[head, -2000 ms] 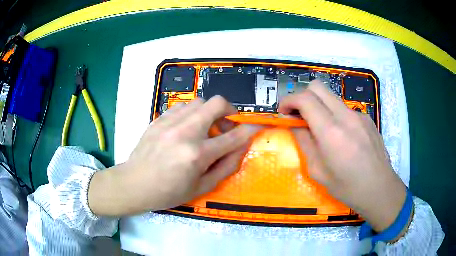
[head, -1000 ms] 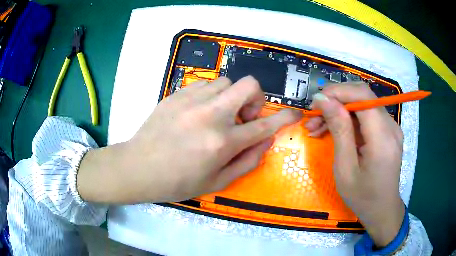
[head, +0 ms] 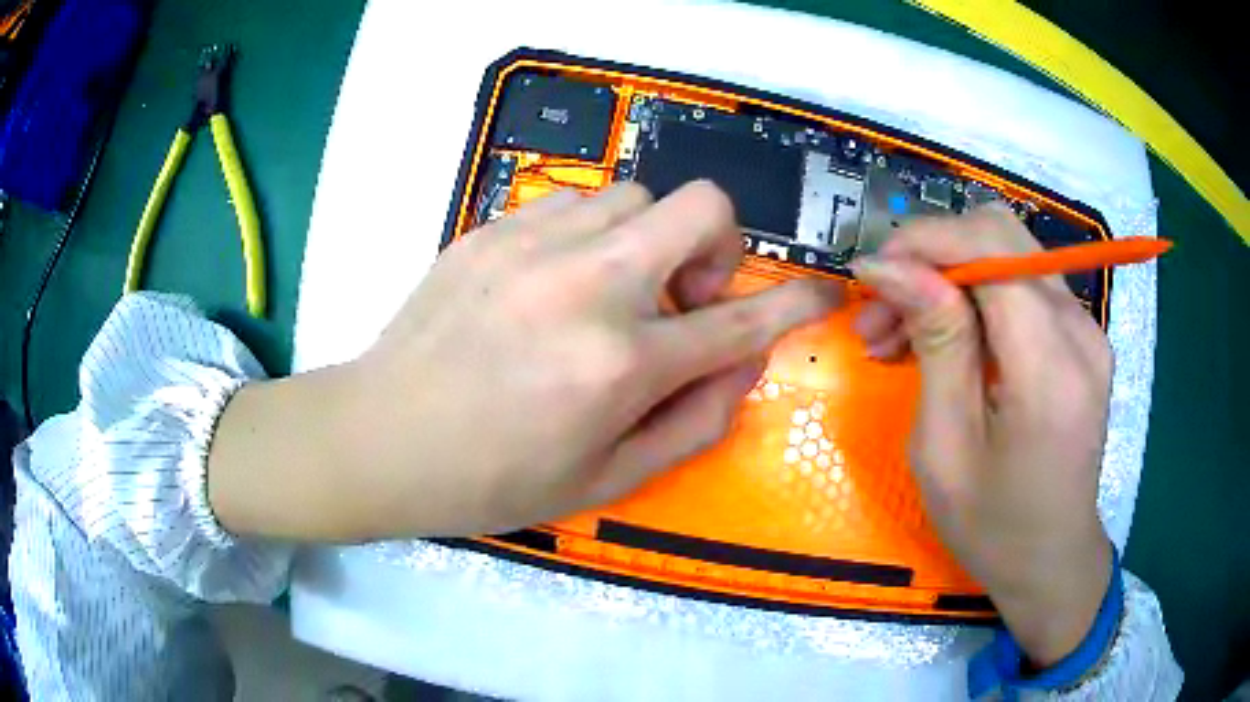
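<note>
The orange tablet housing (head: 685, 528) with black rim lies open on a white foam sheet (head: 398, 603). The main board (head: 727, 172) runs along its far side. My right hand (head: 1008, 398) grips an orange spudger (head: 1069, 261) like a pen. One pointed end sticks out to the right; the other end is at the ribs beside the board, partly hidden by my fingers. My left hand (head: 548, 357) lies over the housing's left part, its index fingertip at those ribs close to my right fingers. Whether it pinches a thin cable cannot be told.
Side cutters (head: 206, 172) with yellow handles lie on the green mat (head: 295, 82) at the left. A blue box (head: 62, 96) and a black cord are at the far left. A yellow edge strip (head: 1097, 82) crosses the far right. A blue strap (head: 1049, 658) circles my right wrist.
The spudger, first held crosswise between both hands, has swung to point right in my right hand. My left index finger has moved right along the ribs. The view has shifted and turned.
</note>
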